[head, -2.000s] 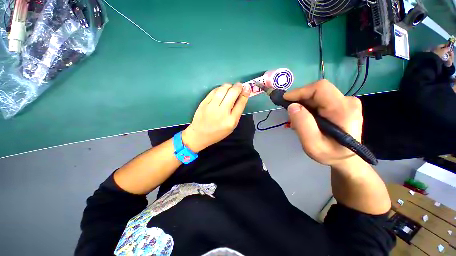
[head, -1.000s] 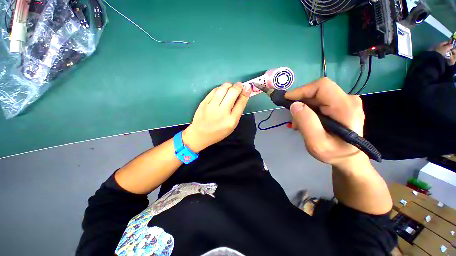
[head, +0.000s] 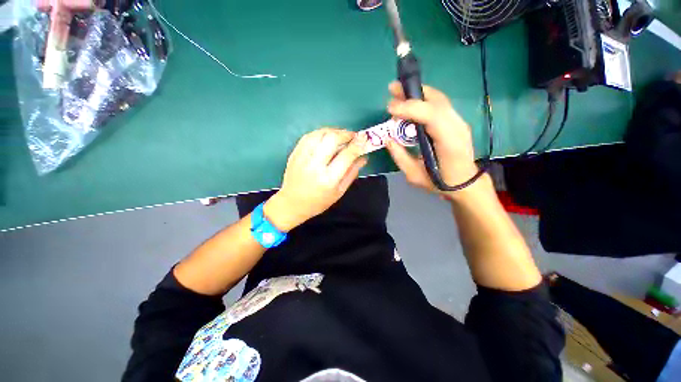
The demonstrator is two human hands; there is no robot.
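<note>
A pink hair dryer body (head: pixel 378 136) lies between my hands near the bench's front edge, its ringed round end to the right. My left hand (head: pixel 321 166) holds the handle end with its fingertips. My right hand (head: pixel 440 138) has its fingers at the ringed end and holds the black soldering iron (head: pixel 410 78), whose metal tip points up and away from the dryer. Small dark and red parts show in the open handle, too small to tell apart. A thin solder wire (head: pixel 216 61) lies on the bench beyond my left hand.
A clear plastic bag of dark parts (head: pixel 97 82) lies at the left on the green bench (head: pixel 246 112), a pink body by its top. At the back right stand a round-grille fan (head: pixel 485 13) and a black soldering station (head: pixel 556 48) with cords. Another person's dark clothing (head: pixel 590 194) shows at the right.
My right hand has moved left to the dryer's ringed end, and the iron has swung from the handle to point upward. My left hand keeps its hold. A round pinkish thing now shows at the top edge.
</note>
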